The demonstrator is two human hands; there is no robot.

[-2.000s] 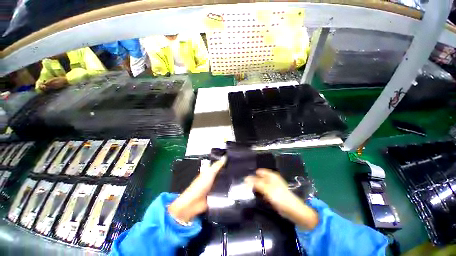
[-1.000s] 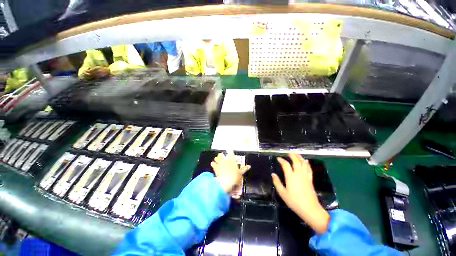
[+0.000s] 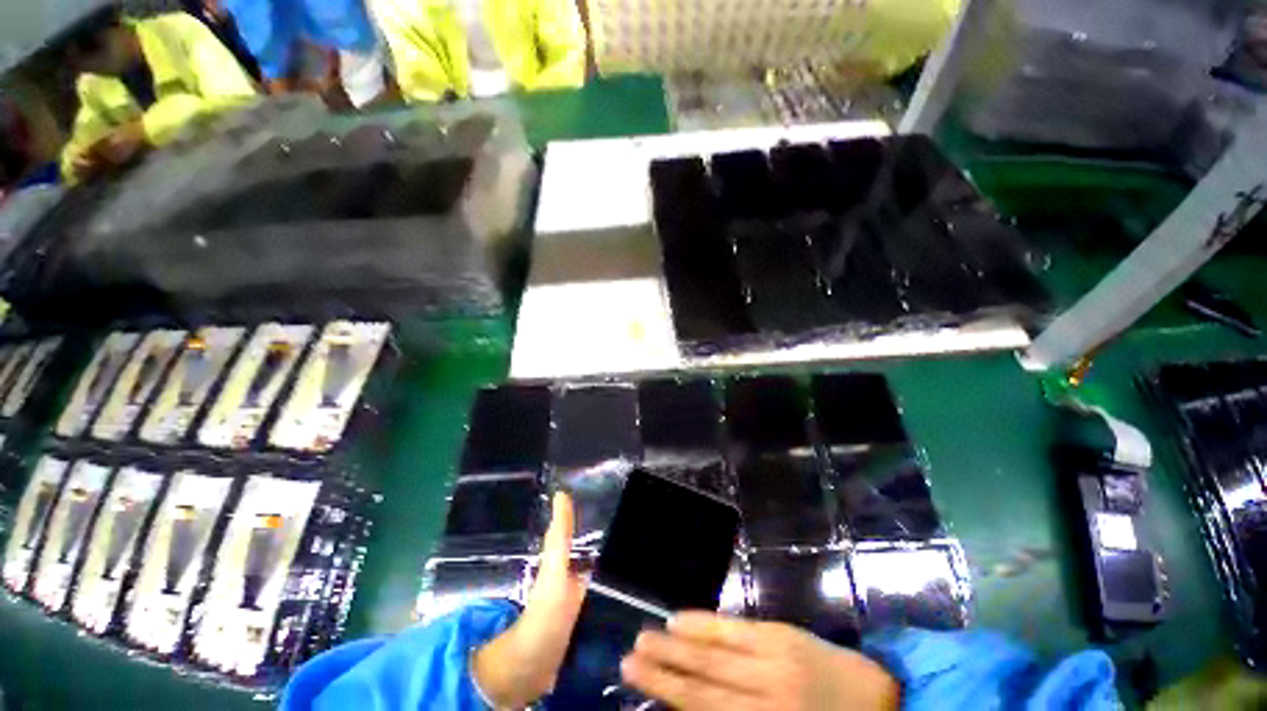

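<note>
A glossy black phone screen (image 3: 670, 542) is tilted above the tray of face-up screens (image 3: 778, 479) in front of me. A thin light edge crosses below it, with another dark surface under that edge; I cannot tell whether this is a second screen. My left hand (image 3: 539, 625) holds the left side, thumb pointing up. My right hand (image 3: 750, 667) has its fingers together over the lower right part. The lower ends of the held part and of the tray are hidden by the hands or cut off by the frame.
Face-down white-backed screens lie in a tray (image 3: 382, 479) at left. A tall tray stack (image 3: 278, 229) stands upper left. Black trays (image 3: 848, 250) rest on a white board (image 3: 584, 327) beyond. A test device (image 3: 1123, 549), a metal post (image 3: 1160, 250) and another tray (image 3: 1230, 458) are at right.
The view has tilted down. My hands, a second ago apart over the tray's far row, are now nearer me and together at a tilted black screen. The far-row pockets are uncovered.
</note>
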